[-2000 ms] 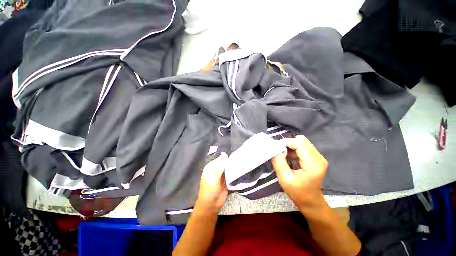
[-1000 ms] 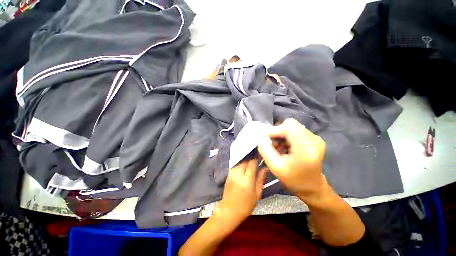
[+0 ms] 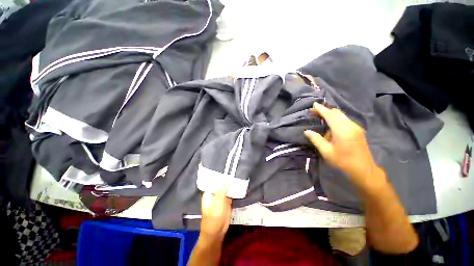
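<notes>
A dark grey garment [image 3: 176,140] with white stripe trim lies bunched across the middle of the table. One sleeve points towards me and ends in a white cuff [image 3: 222,181]. My left hand [image 3: 215,208] is at the table's front edge and holds the lower edge of that cuff; its fingertips are partly hidden by the cloth. My right hand [image 3: 340,136] is over the right part of the garment, thumb and fingers apart. Cloth folds lie at its fingertips, but no grip shows. No needle or thread can be made out.
A pile of grey garments [image 3: 93,98] with white bands lies at the left. Black garments [image 3: 416,52] lie at the upper right. Red-handled snips [image 3: 466,162] lie at the far right. A blue crate [image 3: 130,228] is below the table's front edge [image 3: 291,216].
My right hand has left the cuff and moved right over the garment, its fingers opening. My left hand has moved left with the cuff, which now lies flatter with its sleeve extended.
</notes>
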